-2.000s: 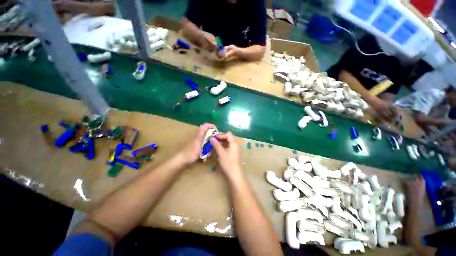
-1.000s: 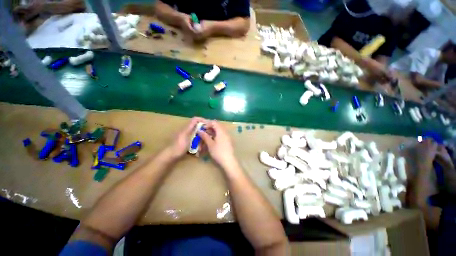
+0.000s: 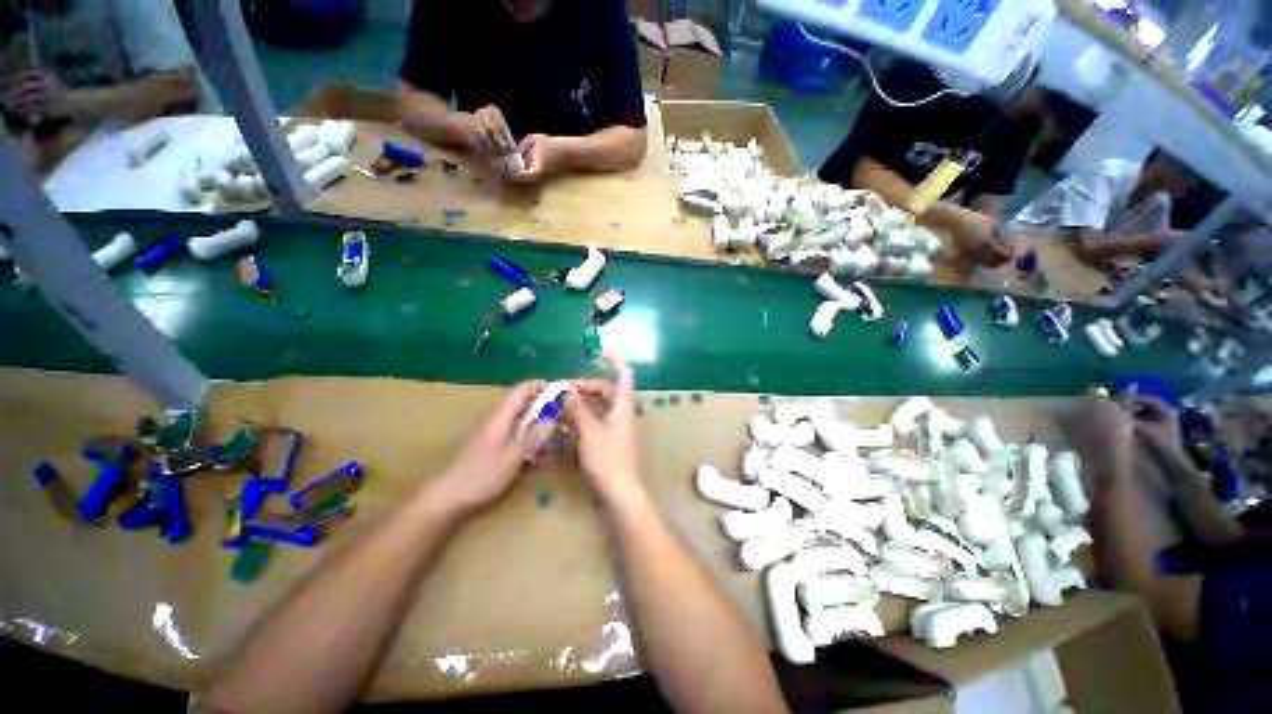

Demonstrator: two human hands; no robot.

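Note:
A white curved housing [image 3: 550, 396] with a blue battery cell [image 3: 551, 410] showing in it is held between my two hands, above the brown bench covering. My left hand [image 3: 500, 444] grips it from the left. My right hand [image 3: 603, 426] is on its right side, with one finger raised. Fingers hide part of the housing. A small reddish bit shows below it.
Blue battery-and-board assemblies [image 3: 170, 481] lie heaped at left, white housings [image 3: 907, 516] at right. The green conveyor [image 3: 419, 314] crosses ahead with loose parts. A metal post [image 3: 105, 286] stands at left. A carton [image 3: 1102, 656] is at lower right. People sit opposite and at right.
My hands have tilted the housing, so its white outside shows on top, and a right finger has lifted. The view has shifted, with the bench lower in the picture than one second ago.

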